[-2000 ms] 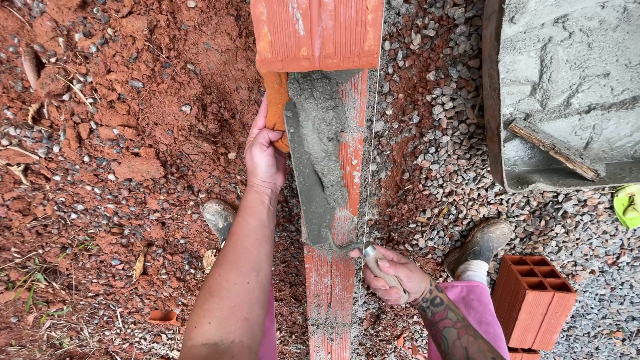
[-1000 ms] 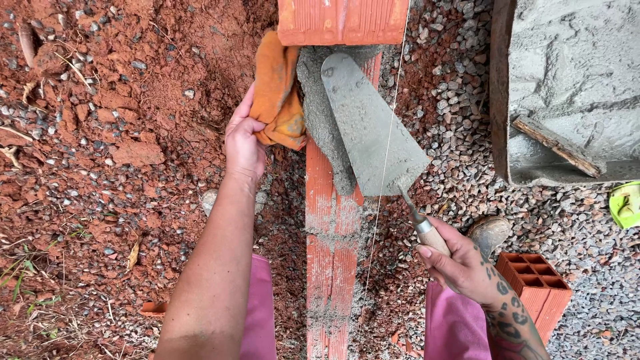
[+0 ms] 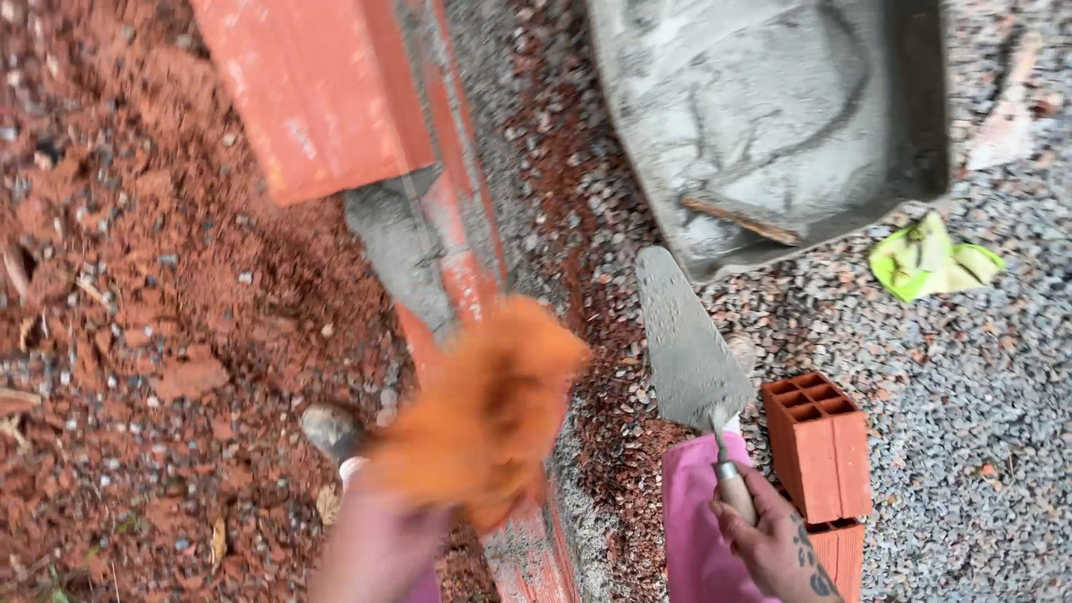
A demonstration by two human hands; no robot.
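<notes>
My left hand, blurred by motion, holds an orange glove or cloth above the row of laid bricks. My right hand grips the wooden handle of a mortar-coated trowel, its blade pointing up the view beside the metal mortar trough. Grey mortar lies on the lower brick course, against the end of a red hollow clay brick. A thin string crosses that brick's end and the mortar.
The mortar trough holds wet mortar and a wooden stick. A yellow-green wrapper or cloth lies on gravel. Stacked hollow bricks stand at right. Red soil with stones borders the wall at left; a shoe shows there.
My left hand has moved the orange item from beside the mortar to over the lower bricks. My right hand has carried the trowel off the wall toward the trough. The view has shifted and turned.
</notes>
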